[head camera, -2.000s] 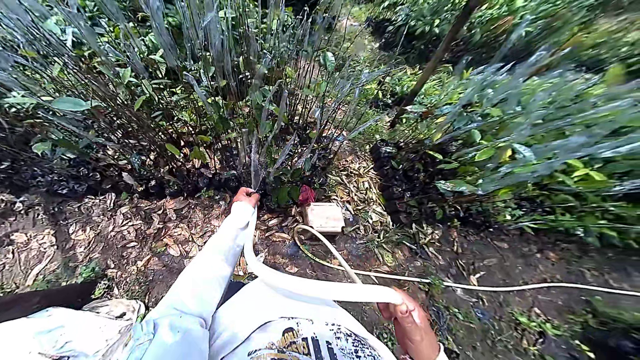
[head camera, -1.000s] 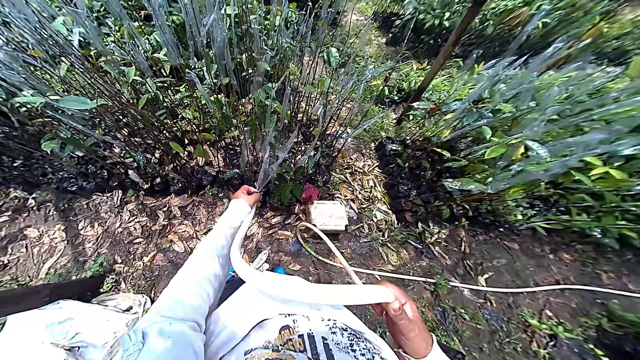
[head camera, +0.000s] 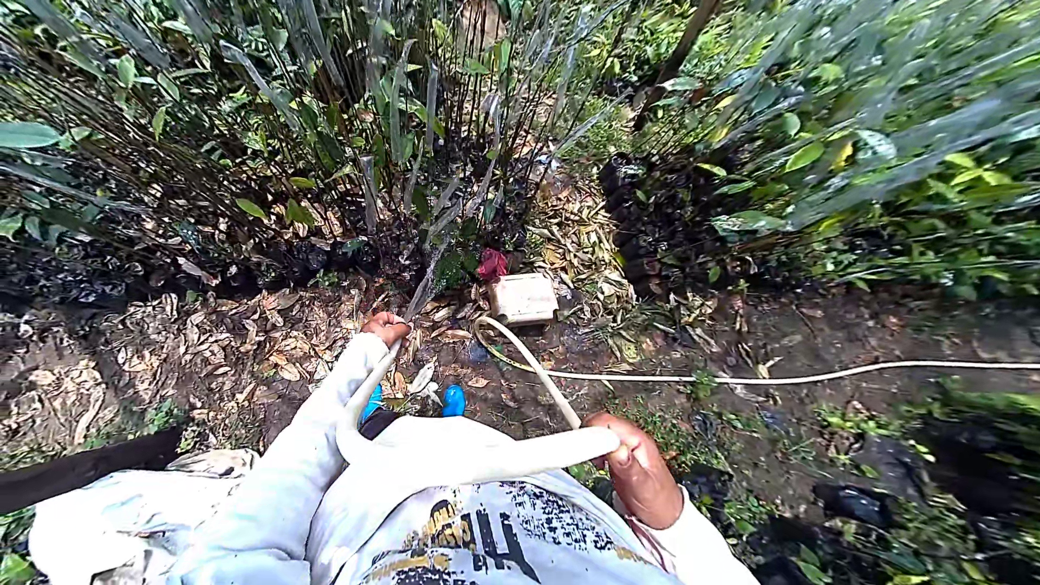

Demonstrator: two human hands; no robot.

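A pale flexible hose (head camera: 528, 457) loops across the front of my white shirt. My left hand (head camera: 387, 327) is closed around its outlet end, and water sprays forward from there over tall, thin-stemmed plants (head camera: 325, 122). My right hand (head camera: 638, 463) grips the hose at the lower right, its thumb on top. From that hand the hose bends up into a loop near a whitish box (head camera: 524, 298), then runs off to the right along the ground. A crumpled dark-red thing (head camera: 492, 264) lies against the box. The fingertips of my left hand are partly hidden.
Leafy plants in dark bags (head camera: 812, 203) stand at the right. A strip of dry leaves (head camera: 581, 236) lies between the plant groups, with a slanting pole (head camera: 678, 61) behind. Blue footwear (head camera: 454, 400) shows below me. Dark plastic bags (head camera: 853, 504) lie at the lower right, and a dark bar (head camera: 89, 470) at left.
Both hands stay on the hose. The water spray by my left hand now slants further to the right than two seconds before. The blue footwear shows more plainly.
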